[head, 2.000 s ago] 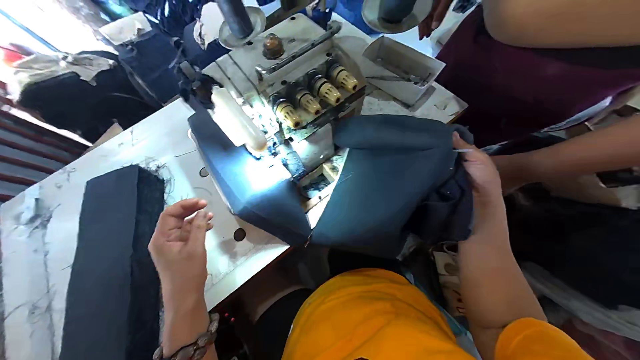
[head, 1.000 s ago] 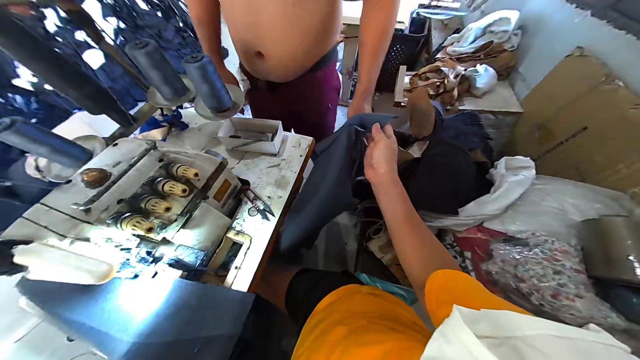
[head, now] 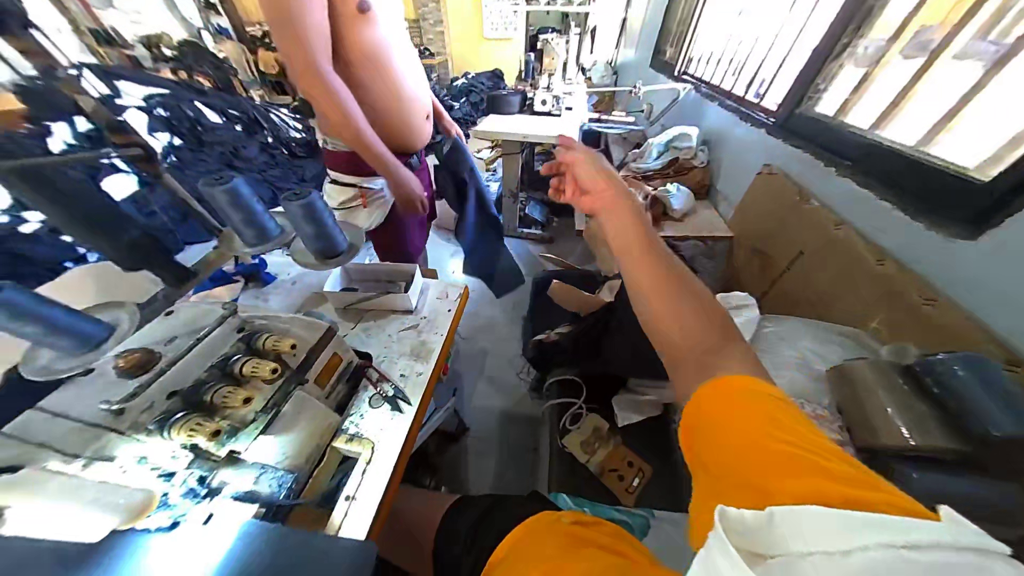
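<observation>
My right hand (head: 588, 178) is raised at the upper middle of the head view, its fingers apart and holding nothing. Left of it, a dark fabric piece (head: 480, 220) hangs from the hand of a standing person. My left hand is outside the frame. At the lower left stands an overlock sewing machine (head: 180, 384) with several tension dials, and its lamp lights a dark fabric piece (head: 192, 552) lying at the bottom edge. Thread snips (head: 388, 388) rest on the machine table beside the machine.
A small open box (head: 374, 286) stands at the far end of the machine table (head: 428, 320). Cones of blue thread (head: 240, 210) rise behind the machine. A dark heap (head: 592, 336) lies below my right arm. Another sewing table (head: 524, 128) stands farther back, and cardboard (head: 848, 280) leans against the wall.
My right hand has let go of the dark fabric, which now hangs by the other person. The view has swung strongly right and up, and my left hand, visible two seconds ago, is out of frame.
</observation>
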